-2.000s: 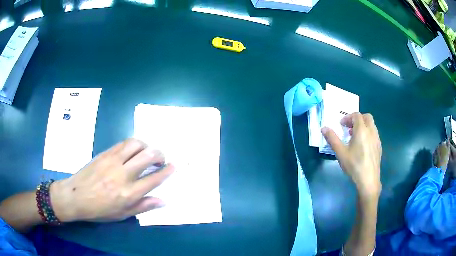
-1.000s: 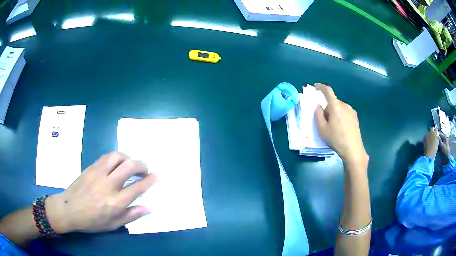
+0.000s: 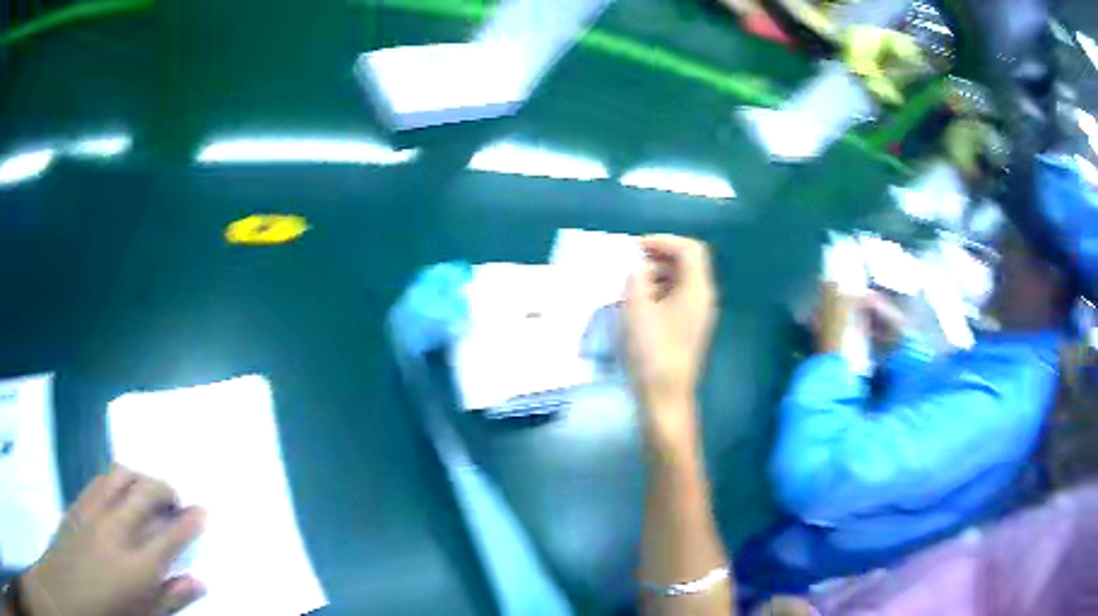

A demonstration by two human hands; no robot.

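The picture is blurred. My right hand (image 3: 668, 289) grips a small white card (image 3: 588, 265) by its right side, just above and right of the card stack (image 3: 512, 343). The light blue label roll (image 3: 431, 311) stands at the left of the stack, its ribbon hanging towards the near edge. My left hand (image 3: 114, 548) is at the lower left, its fingers curled over the left part of the large white sleeves (image 3: 223, 469); whether it holds anything is hidden. A labelled sleeve (image 3: 27, 457) lies at the far left, cut off by the picture's edge.
A yellow device (image 3: 266, 229) lies on the dark green bench. A white open box (image 3: 446, 84) is at the far side, another (image 3: 795, 120) further right. A co-worker in a blue smock (image 3: 915, 421) sits at right, hands on white pieces. Someone's pink clothing (image 3: 975, 566) shows lower right.
The view has swung right, so the bench things appear further left. My right hand has lifted a card off the stack. My left hand stays at the sleeves.
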